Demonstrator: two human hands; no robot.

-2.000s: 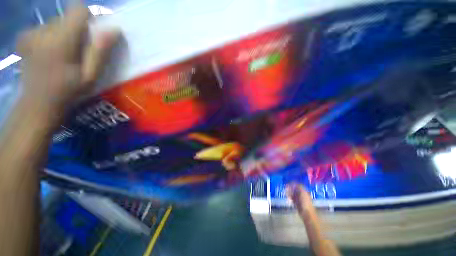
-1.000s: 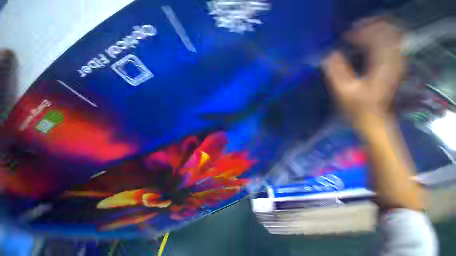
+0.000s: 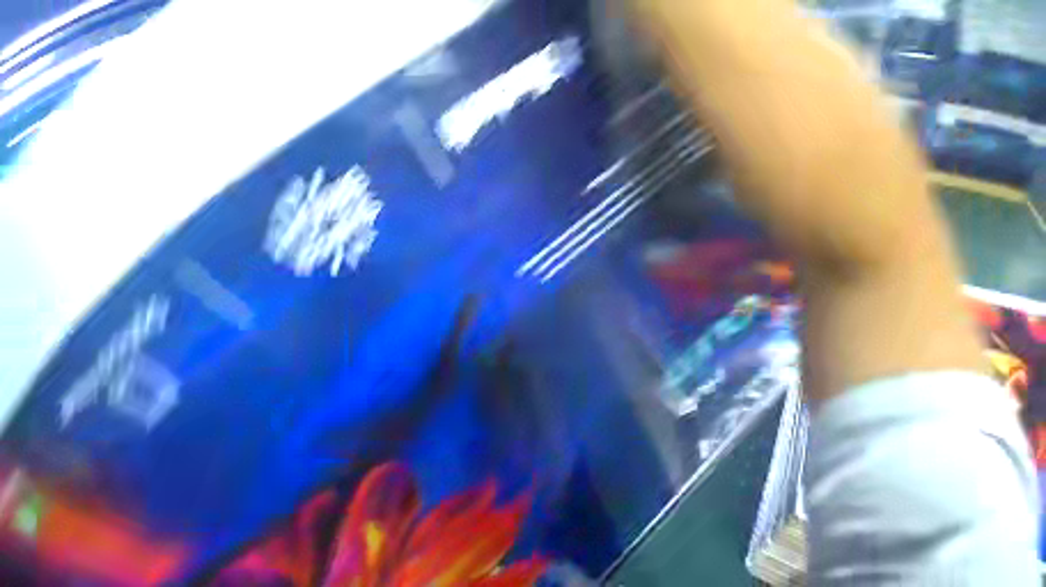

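Note:
A large carton [image 3: 344, 333] fills the left and middle of the blurred head view, tilted. Its face is dark blue with white print and a red-orange flower at the bottom; its narrow side [image 3: 218, 126] is white. My right forearm, in a light grey sleeve, reaches up across the carton's right part. My right hand is cut off by the top edge, so its grip is hidden. My left hand is out of the picture.
Pale layered edges of a blank stack [image 3: 782, 548] show at the lower right, partly behind my sleeve. Another flower print [image 3: 1012, 355] lies at the right edge. Green floor with a yellow line shows at the upper right.
The carton has turned to a steeper slant, and its flower has moved lower. My right arm has reached up and its hand has left the frame. My left hand has left the view.

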